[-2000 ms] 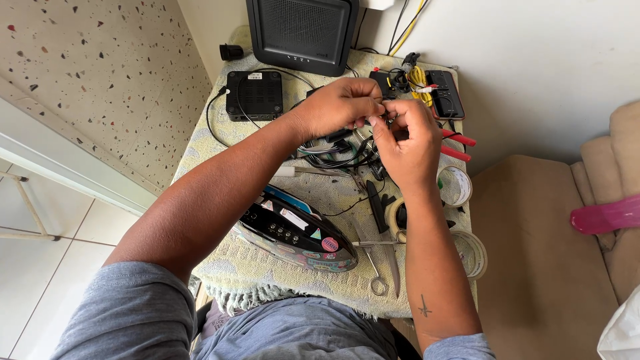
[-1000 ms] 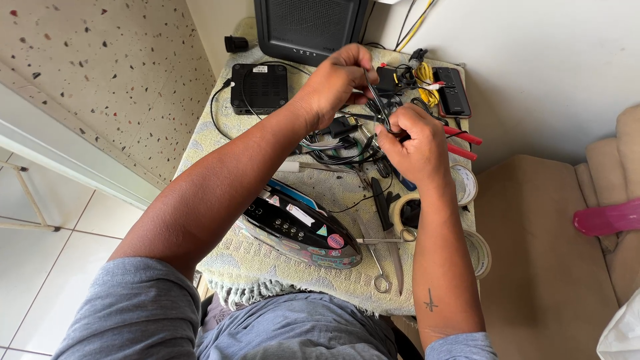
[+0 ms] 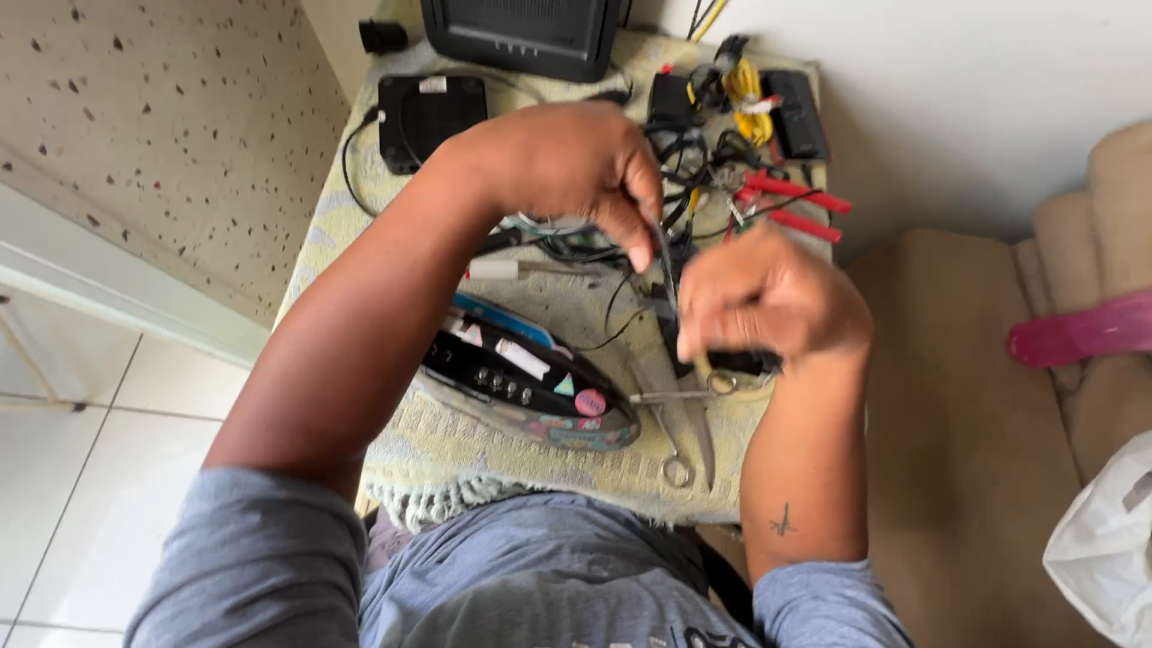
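Note:
My left hand (image 3: pixel 585 175) pinches the upper end of a thin dark cable (image 3: pixel 667 265), palm down. My right hand (image 3: pixel 769 297), blurred, has its fingers curled at the cable's lower end. The two hands are apart over the cluttered table. Below them, a tangle of black cables (image 3: pixel 585 245) lies on the cloth. A black device with stickers and a row of metal connectors (image 3: pixel 513 382) rests nearer my body. Metal scissors (image 3: pixel 670 396) lie at its right end, beside a blade (image 3: pixel 699 441). Pliers with red handles (image 3: pixel 796 191) lie beyond my right hand.
A black router (image 3: pixel 522 36) stands at the back, with a black box (image 3: pixel 427 112) to its left. A coiled yellow cable (image 3: pixel 747 99) and a black flat device (image 3: pixel 796 117) lie at the back right. A brown sofa (image 3: pixel 945 405) adjoins the table, which bears a patterned cloth (image 3: pixel 432 459).
Both hands have come nearer my body, the left one turning palm down. The right hand has moved away from the left. The view has shifted slightly.

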